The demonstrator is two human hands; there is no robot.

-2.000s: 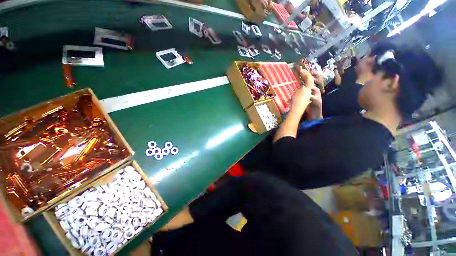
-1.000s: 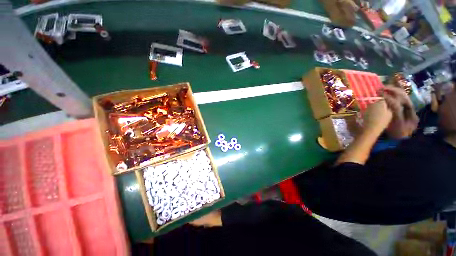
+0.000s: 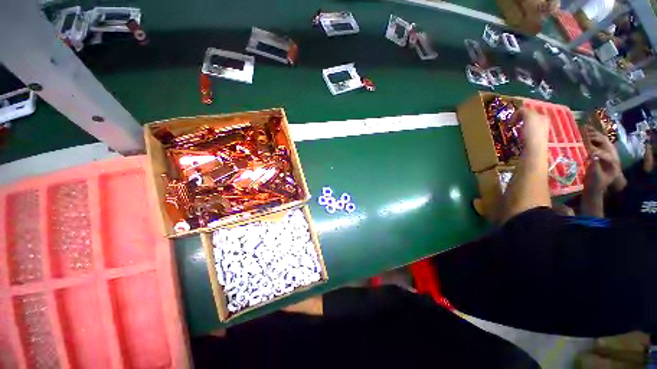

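No hand of mine can be made out. Nearest in front stands an open brown box point(image 3: 227, 169) heaped with shiny copper-coloured pieces. A shallower open box point(image 3: 266, 263) full of small white rings touches its near side. Several loose white rings point(image 3: 337, 200) lie in a cluster on the green bench to the right of the boxes. A pink-red compartment tray point(image 3: 108, 275) lies at the left; some pockets hold small clear or silvery parts. A tan patch below the ring box could be a box flap or skin; I cannot tell.
A slanting grey post point(image 3: 79, 86) stands behind the tray. Scattered frames point(image 3: 229, 66) lie on the dark green belt beyond the white strip point(image 3: 374, 124). At the right, a person's arm point(image 3: 529, 169) reaches over another copper-parts box point(image 3: 477, 133) and pink tray point(image 3: 565, 130).
The view has swung right, so the boxes sit further left than at first and the pink tray and post have come in. The neighbour's one hand has moved to their copper box.
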